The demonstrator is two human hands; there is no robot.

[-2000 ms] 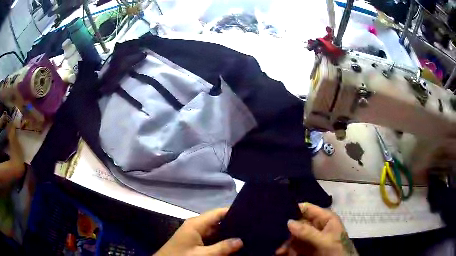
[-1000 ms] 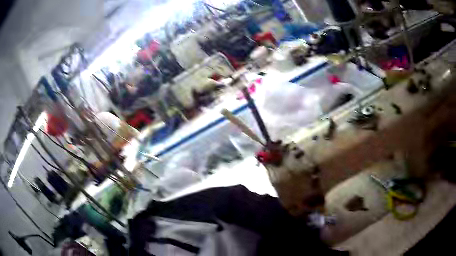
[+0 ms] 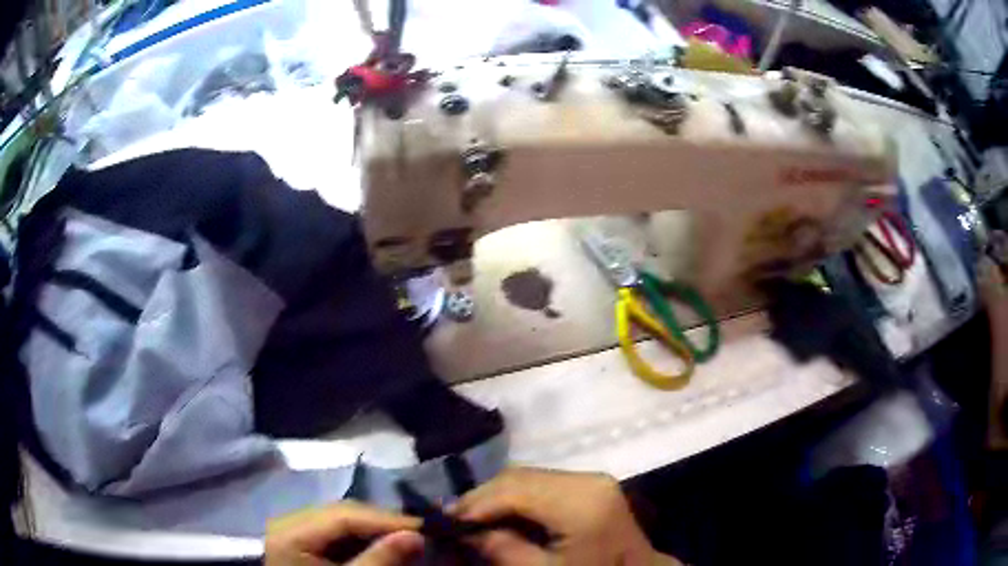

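The black and grey garment body [image 3: 160, 354] lies spread on the white table, left of the sewing machine [image 3: 619, 166]; its black part reaches to the machine's needle end. My left hand [image 3: 345, 538] and my right hand [image 3: 558, 520] are close together at the table's front edge, partly cut off by the bottom of the picture. Both pinch a small black piece [image 3: 437, 524] between the fingers. Grey cloth with black stripes [image 3: 442, 478] shows just behind the fingers. The lower part of the held piece is out of view.
Yellow and green handled scissors [image 3: 654, 321] lie on the table under the machine arm. A second pair with red handles [image 3: 888, 245] lies at the right. Black cloth [image 3: 829, 326] hangs by the table's right side. Clear plastic bags [image 3: 221, 83] lie behind.
The view swung up and away, then back down and further right. My hands now hold a small black piece close together, where two seconds ago they held a wider black panel.
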